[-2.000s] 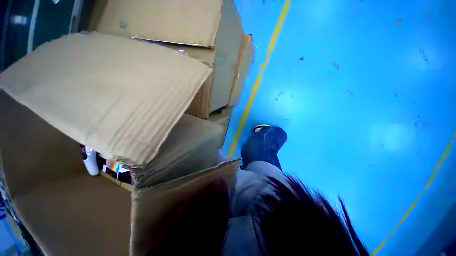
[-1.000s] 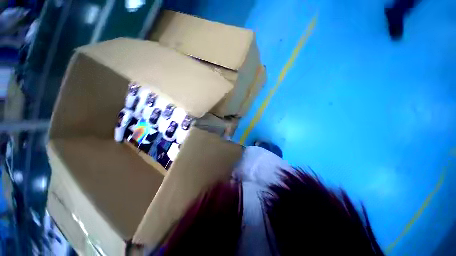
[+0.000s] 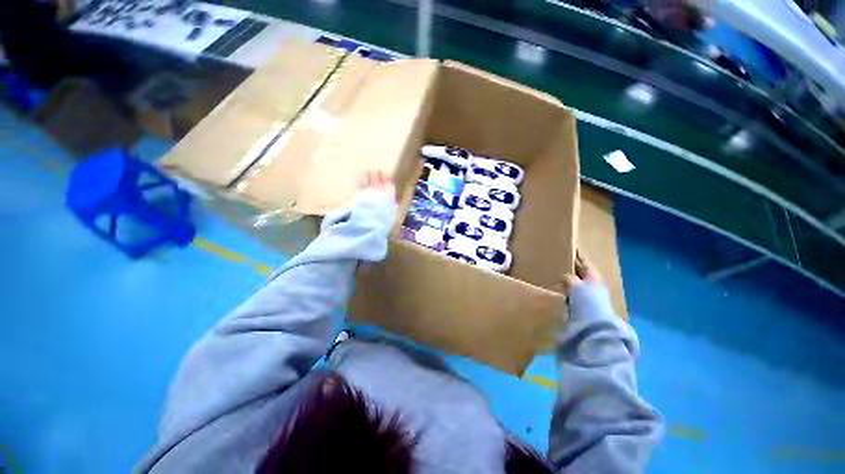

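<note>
A large open cardboard box [image 3: 449, 310] stands upright in front of me. Inside, white handheld devices [image 3: 480, 198] with black oval faces lie in rows on the right part of the contents. Printed colour sheets [image 3: 435, 190] lie beside them on the left. My left hand [image 3: 377, 182] is at the box's left edge by the flap, its fingers on the cardboard. My right hand [image 3: 582, 275] is at the box's right front corner, fingers partly hidden behind the cardboard. Both hands hold the box.
A green conveyor belt [image 3: 547, 60] runs behind the box, with a small white piece [image 3: 619, 161] on it. A white bench [image 3: 153, 26] with small dark parts is at upper left. A blue stool [image 3: 130, 202] stands on the floor at left.
The view has swung from the blue floor to the bench and belt. The box now appears in the centre, seen from above. Both my hands have come into view, on the box.
</note>
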